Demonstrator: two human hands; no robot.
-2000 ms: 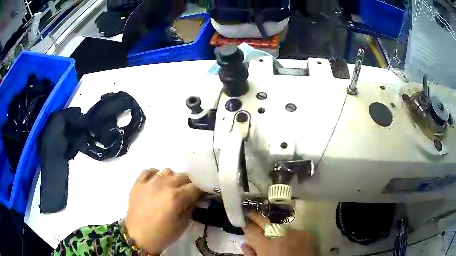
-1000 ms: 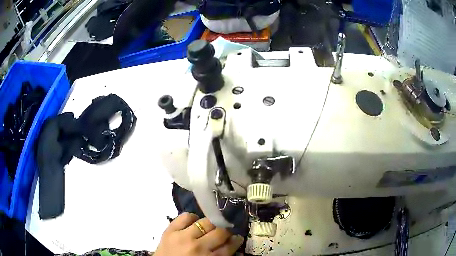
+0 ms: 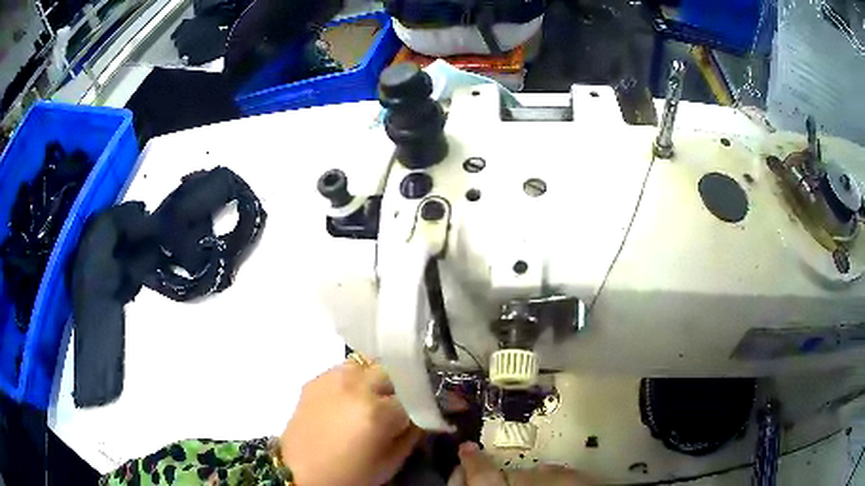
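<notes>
A black fabric piece (image 3: 459,418) lies under the left end of the sewing machine head (image 3: 598,237), largely hidden by my hands and the white curved cover (image 3: 406,332). My left hand (image 3: 349,427) is at the left of the cover with its fingers bent down at the fabric; the fingertips are hidden. My right hand (image 3: 488,467) is at the bottom edge, mostly cut off, with a finger at the near side of the fabric. The presser foot and needle cannot be made out clearly.
A looped black band (image 3: 204,233) and a black strip (image 3: 99,351) lie on the white table (image 3: 223,380). A blue bin (image 3: 81,228) with black pieces stands at the left. A round black piece (image 3: 697,413) and a slim dark tool (image 3: 765,446) lie under the arm.
My left hand has moved up along the left of the cover. A finger of my right hand has come into view at the bottom. The view has shifted slightly.
</notes>
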